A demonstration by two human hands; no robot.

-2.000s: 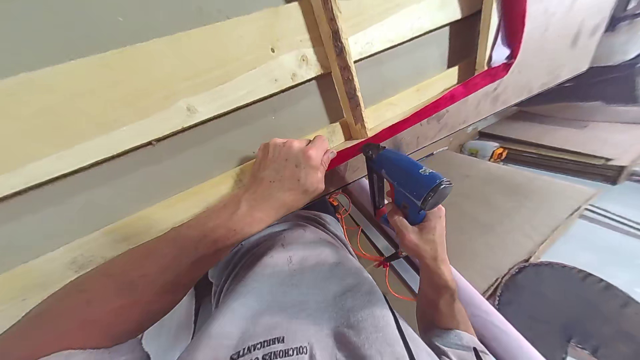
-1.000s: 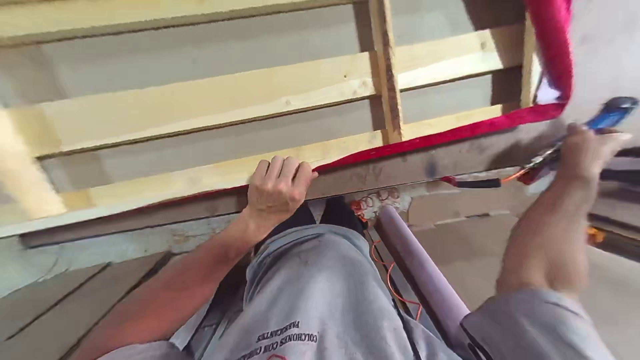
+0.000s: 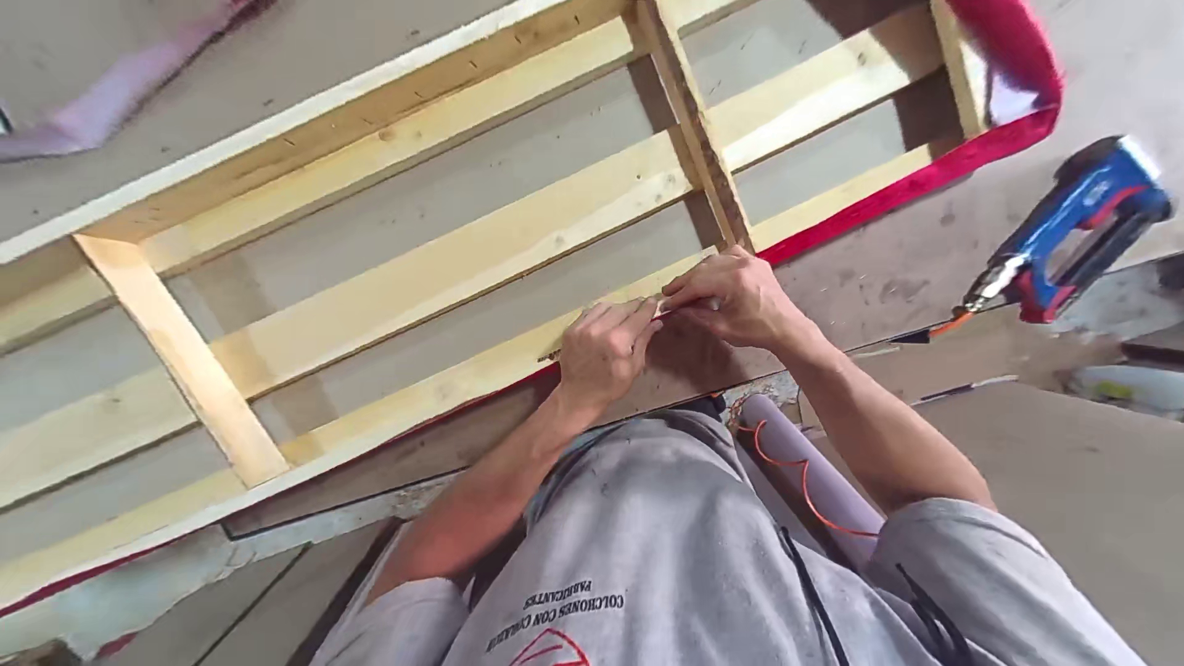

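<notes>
Both hands meet at the near rail of a slatted wooden frame (image 3: 481, 381). My left hand (image 3: 606, 347) has its fingers on the rail's edge, pinching the red fabric (image 3: 869, 215) that runs along it. Close beside it, to the right, my right hand (image 3: 731, 291) pinches the same fabric edge, just below a wooden crosspiece (image 3: 698, 129). The fabric wraps the frame's right corner and shows as a thin strip to the left. A blue pneumatic staple gun (image 3: 1078, 231) lies on the work surface at the right, held by neither hand.
An orange air hose (image 3: 809, 490) coils over a lilac roll (image 3: 819, 462) beside my body. Brown board (image 3: 1064, 481) lies at the lower right. Pale lilac material (image 3: 102, 106) lies at the upper left, beyond the frame.
The staple gun was in my right hand and now lies at the right, let go. My right hand has come back beside my left hand and taken hold of the fabric edge.
</notes>
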